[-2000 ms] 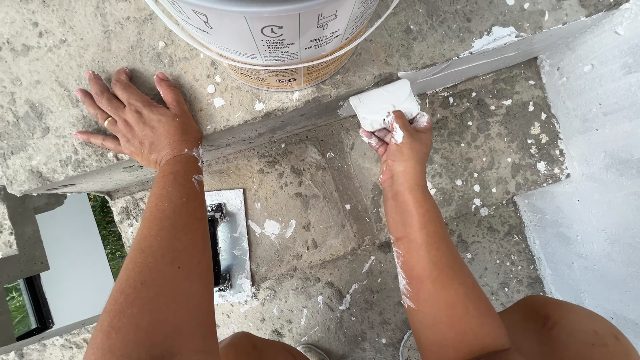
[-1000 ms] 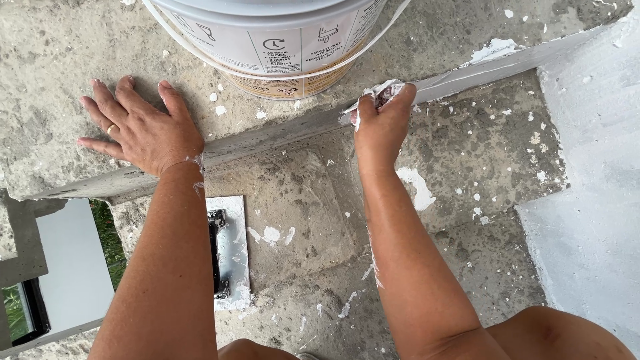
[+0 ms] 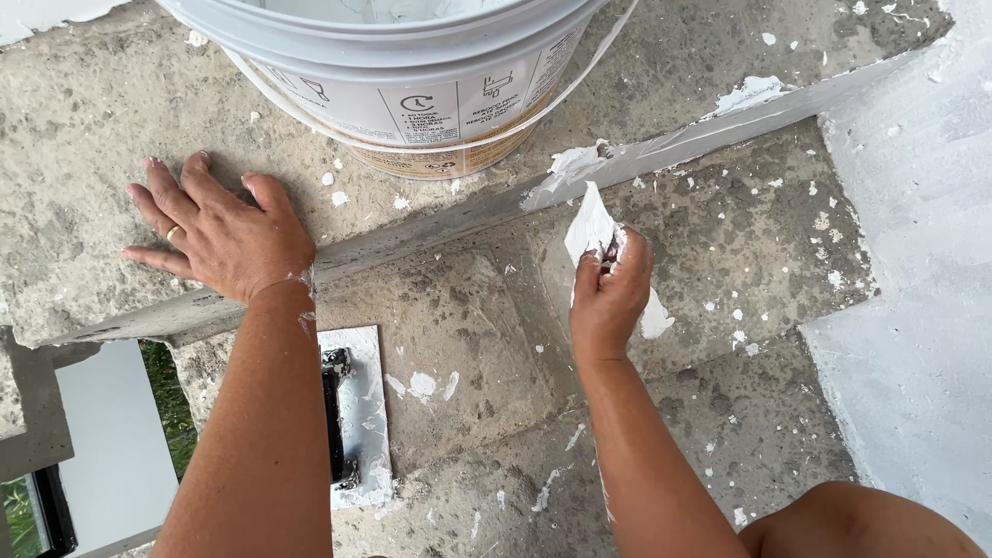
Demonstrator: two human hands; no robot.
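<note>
My left hand (image 3: pixel 225 225) lies flat on the upper concrete step (image 3: pixel 93 194), fingers spread, a ring on one finger. My right hand (image 3: pixel 616 291) grips a small scraper or putty knife coated in white paste (image 3: pixel 590 225); its handle is hidden in my fist. The blade is just below the step's front face (image 3: pixel 697 143), whose right part is coated with smooth paste. A fresh lump of white paste (image 3: pixel 577 164) sits on the edge above the blade. Beside my left forearm, a steel trowel (image 3: pixel 364 418) with a black handle lies on the lower step.
A large plastic bucket (image 3: pixel 434 85) with a wire handle and printed label stands on the upper step, white material inside. A white-coated wall (image 3: pixel 922 310) rises at the right. White splatters dot the concrete. Grass and a pale panel (image 3: pixel 116 442) show at the lower left.
My right hand has drawn back from the step's face, and the blade shows again. White paste now sits on the edge where my hand was. My left hand stays in place.
</note>
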